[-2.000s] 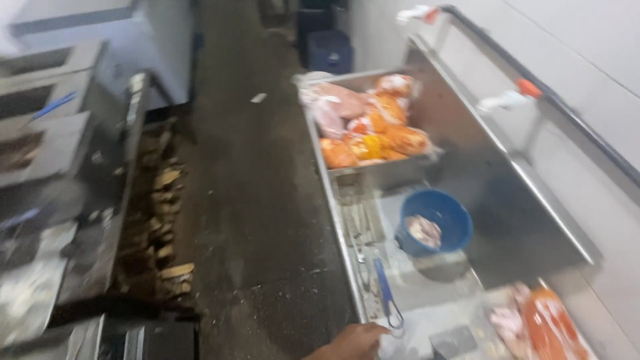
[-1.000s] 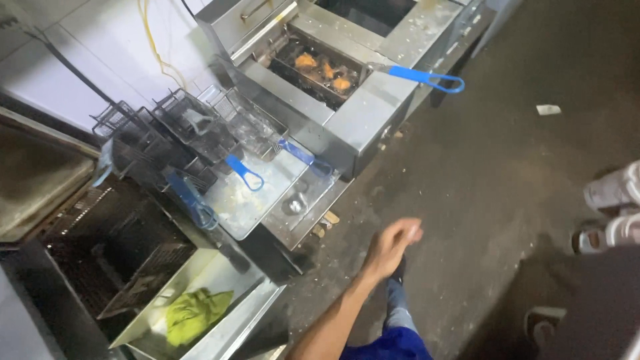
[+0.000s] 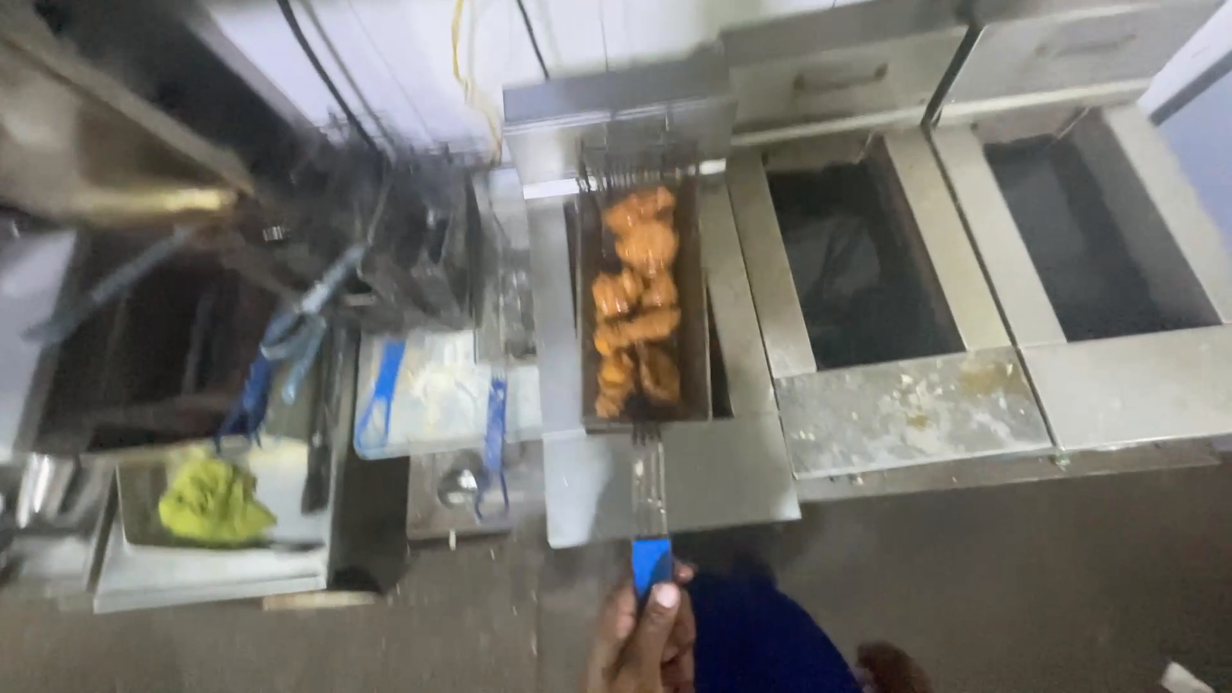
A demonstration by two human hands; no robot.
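My left hand (image 3: 647, 626) is closed around the blue-coated handle (image 3: 653, 566) of a wire fry basket, thumb on top. Several browned, glistening pieces of fried food, which look like chicken, (image 3: 647, 248) lie in the basket. The basket sits over the narrow well of a steel deep fryer (image 3: 672, 481), its far end near the fryer's back panel. A blurred brown shape shows at the bottom edge, right of my dark blue clothing; whether it is my right hand, I cannot tell.
Two more fryer wells with dark contents (image 3: 866, 260) stand to the right. On the left are a tray (image 3: 448, 390) with blue-handled tools, empty dark wire baskets (image 3: 419, 255), a round metal utensil (image 3: 460, 486) and a yellow-green cloth (image 3: 217, 502) in a pan.
The view has swung from a steel sink to the fryers. My left hand, with nothing in it one second ago, now holds the blue-handled basket, and the food is more exposed.
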